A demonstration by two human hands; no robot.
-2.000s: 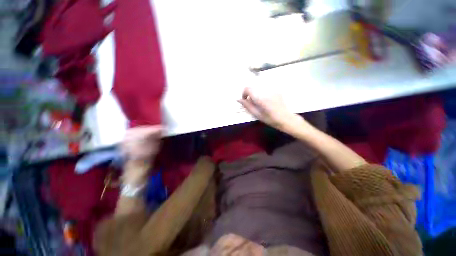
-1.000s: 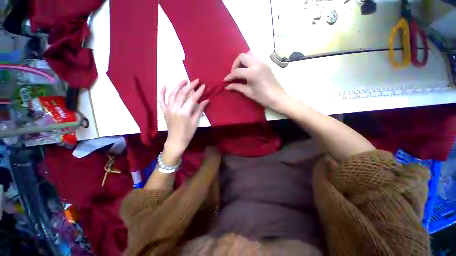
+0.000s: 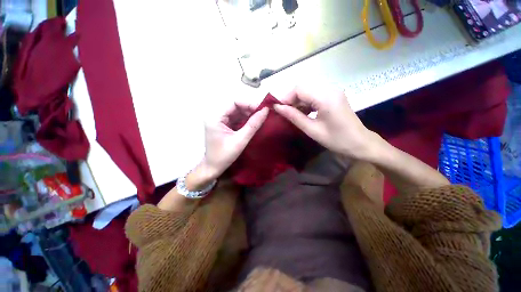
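A dark red cloth piece (image 3: 268,145) hangs over the table's front edge towards the lap, its upper edge raised to a small peak between my hands. My left hand (image 3: 233,134) pinches that edge between thumb and fingers. My right hand (image 3: 323,120) pinches it just to the right, the fingertips of both hands nearly touching. The lower part of the cloth is bunched over the lap. A long dark red strip panel (image 3: 111,85) with a narrowing end lies on the left of the table and hangs over its front edge.
A crumpled dark red heap (image 3: 45,80) lies at the far left. Scissors (image 3: 394,20) with yellow and red loops lie on the white table (image 3: 177,68) at upper right, beside a dark patterned phone case (image 3: 485,17). A blue basket (image 3: 471,168) stands lower right, near more hanging red cloth (image 3: 440,114).
The cloth that lay flat on the table is now drawn down to the front edge and lifted between both hands. The hands have come together. The view has shifted, bringing the phone case into sight.
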